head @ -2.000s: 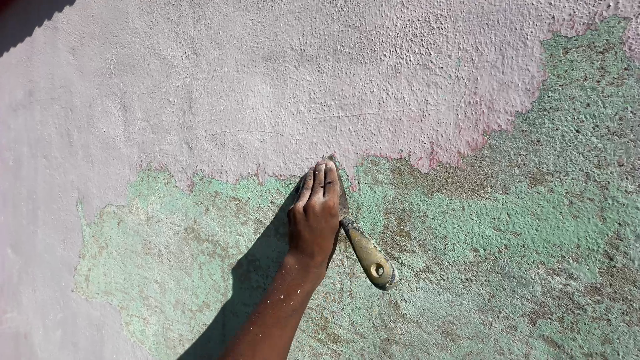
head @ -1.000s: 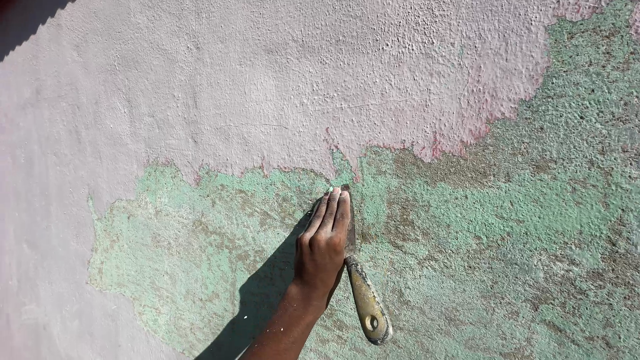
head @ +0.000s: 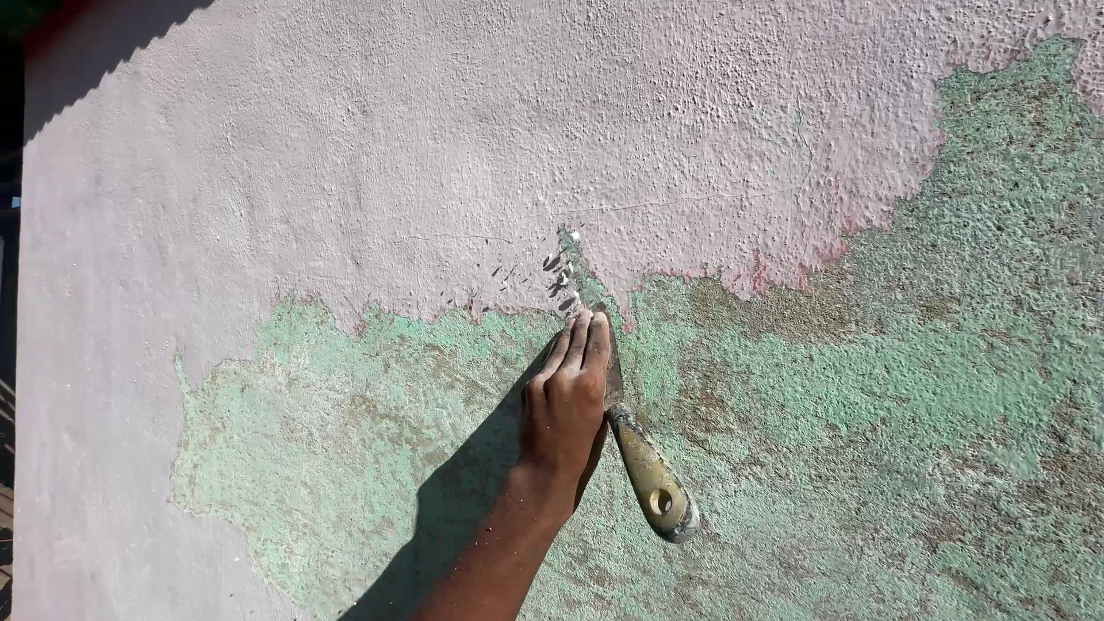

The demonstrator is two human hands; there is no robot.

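My left hand [head: 565, 397] reaches up from the bottom of the head view, its back toward me and its fingertips against the painted wall. It holds a putty knife [head: 653, 483] by the blade, which is mostly hidden under the fingers. The worn, yellowish handle with a hole points down to the right. Just above the fingertips, a narrow bare green strip [head: 585, 272] cuts into the pale pink paint [head: 414, 155]. Loose paint flakes [head: 562, 280] lie along its left side. Below spreads rough green wall [head: 862, 414] with brown and grey patches. My right hand is out of view.
A jagged pinkish paint edge [head: 759, 285] runs across the wall and rises at the right. The wall's left edge [head: 23, 302] shows beside a dark background. A dark shadow covers the top left corner, and my arm's shadow [head: 440, 517] falls on the green area.
My left hand, holding the putty knife, moved down the wall between the two earlier frames. Paint flakes now show beside the green strip. The view has shifted, bringing in the wall's left edge.
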